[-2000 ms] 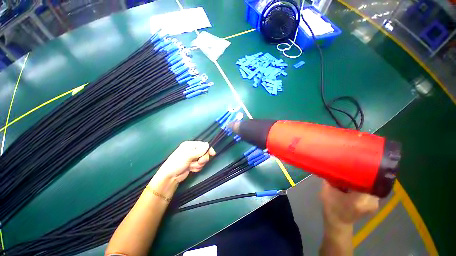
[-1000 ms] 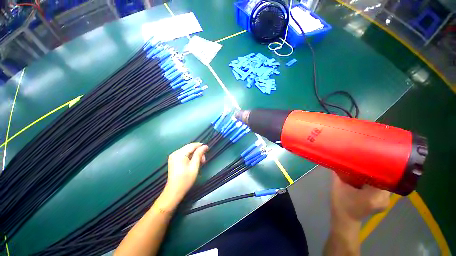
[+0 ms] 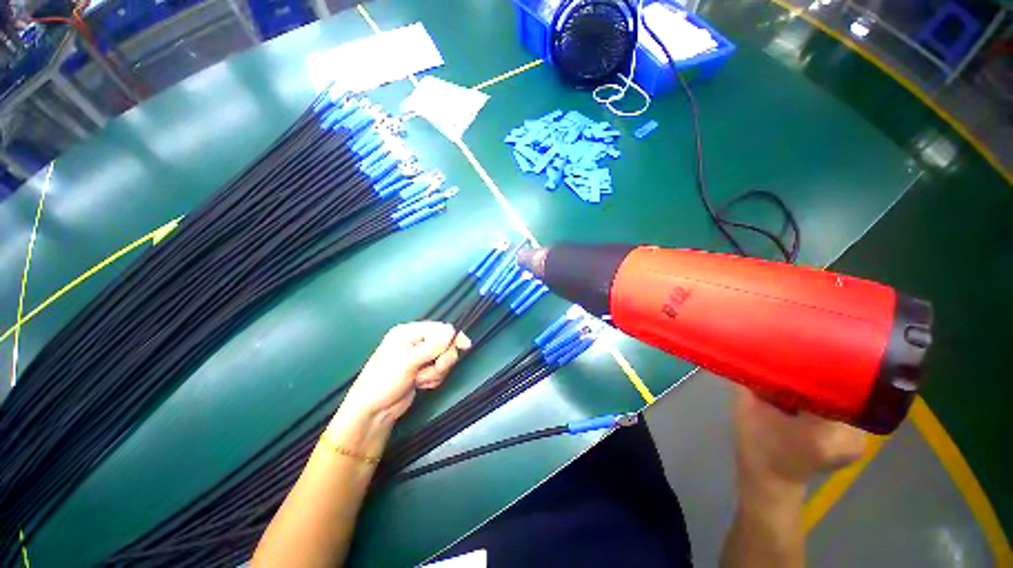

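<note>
My right hand (image 3: 794,438) is shut on the handle of the red heat gun (image 3: 744,322), lower right of centre. The gun's nozzle points left, right beside the blue sleeves (image 3: 517,286) on the near bundle of black cables (image 3: 489,383). My left hand (image 3: 411,366) pinches black cable a little behind those sleeves; the thumb and finger cover how many it holds. Silvery ring terminals stick out past the sleeves. More sleeved ends lie nearer me, and a single cable end (image 3: 594,424) lies apart at the bench's near edge.
The far bundle (image 3: 211,244) lies at the left, with white papers (image 3: 378,56) beyond its ends. Loose light-blue pieces (image 3: 567,153) lie at the back. Behind them are a round black object (image 3: 594,42), a blue bin (image 3: 705,73) and a white cord. The gun's black cord (image 3: 700,144) loops at right.
Since a second ago, my left fingers have curled from a looser, extended pose into a pinch on the cable. The heat gun has shifted slightly left in the picture.
</note>
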